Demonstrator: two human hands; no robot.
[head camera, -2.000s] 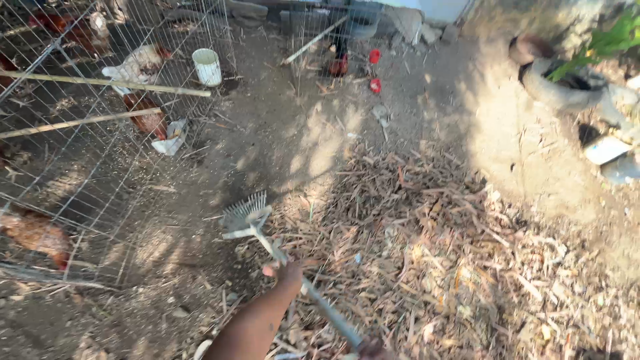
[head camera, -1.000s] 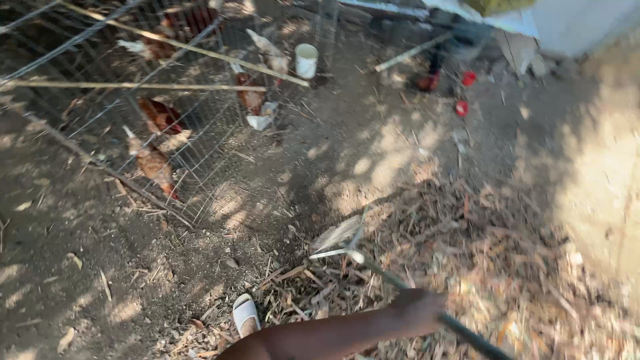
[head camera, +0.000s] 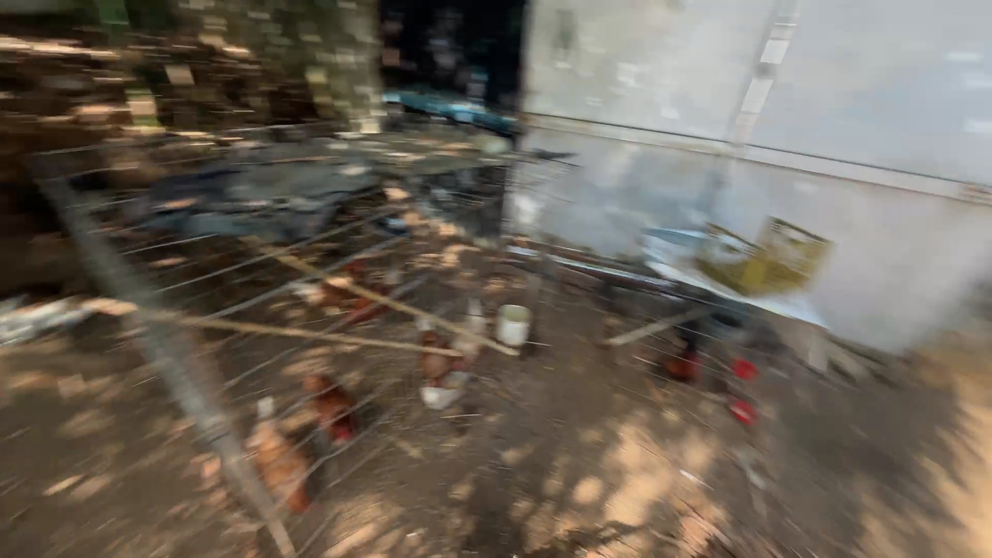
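Neither of my hands shows in the head view, and the rake is out of sight too; the picture is blurred. Brown chickens (head camera: 280, 463) stand on the dirt behind a wire mesh fence with a grey post (head camera: 182, 368). Another brown chicken (head camera: 332, 404) is a little further in. A white bucket (head camera: 513, 325) stands beyond the ends of two thin wooden poles (head camera: 310, 333). Close to it, a chicken (head camera: 435, 358) is by a white object (head camera: 442, 394) on the ground.
A pale wall (head camera: 659, 93) rises at the back right, with a yellow crate-like object (head camera: 787, 260) before it. Two red objects (head camera: 742, 411) lie on the dirt near a dark chicken (head camera: 682, 366). A dark opening (head camera: 453, 46) is at the back.
The view has swung up and to the left. The arm and the rake, seen over the dry leaf litter a second ago, have left the picture.
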